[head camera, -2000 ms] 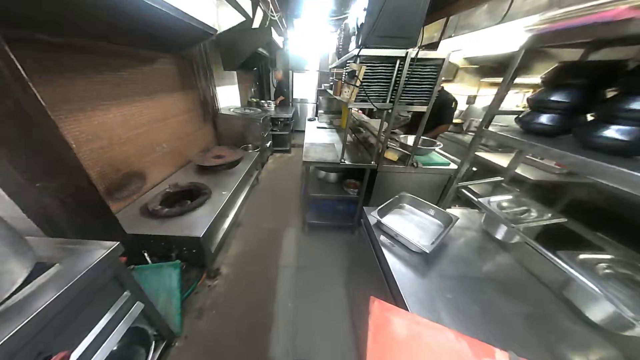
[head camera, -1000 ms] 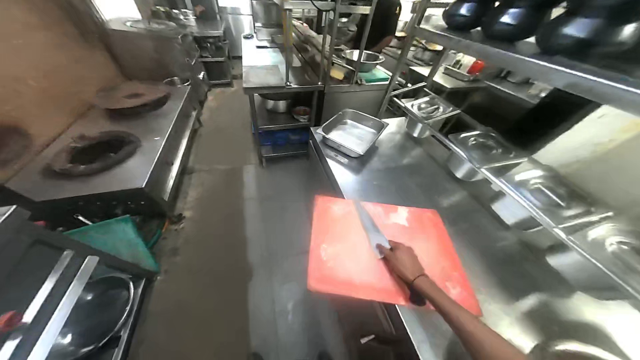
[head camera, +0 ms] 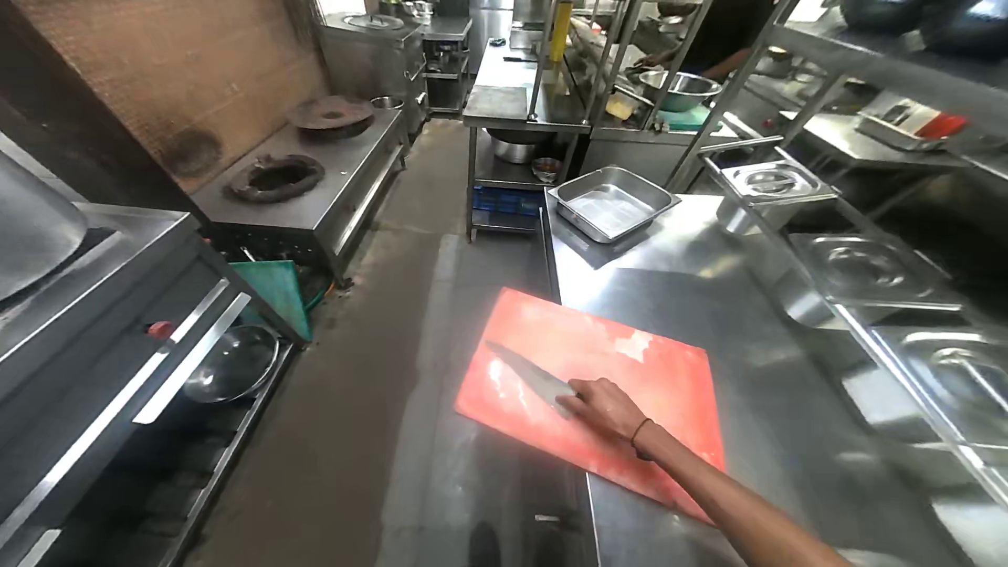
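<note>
My right hand is closed on a chef's knife, fingers at the heel of the blade. The blade points to the upper left over a red cutting board. The board lies on a steel counter, its left part jutting past the counter's edge over the floor. The knife's handle is hidden under my hand and wrist, which has a dark band. My left hand is out of view. Beyond the board, a rectangular steel pan stands at the counter's far left corner.
A rack of lidded steel containers runs along the right. To the left are a burner range and a steel unit with a green board beside it. A person stands behind shelving near a steel bowl.
My right hand and the knife have come into view since the first frame. Since the second frame, the blade has turned to point further left and lies lower on the board.
</note>
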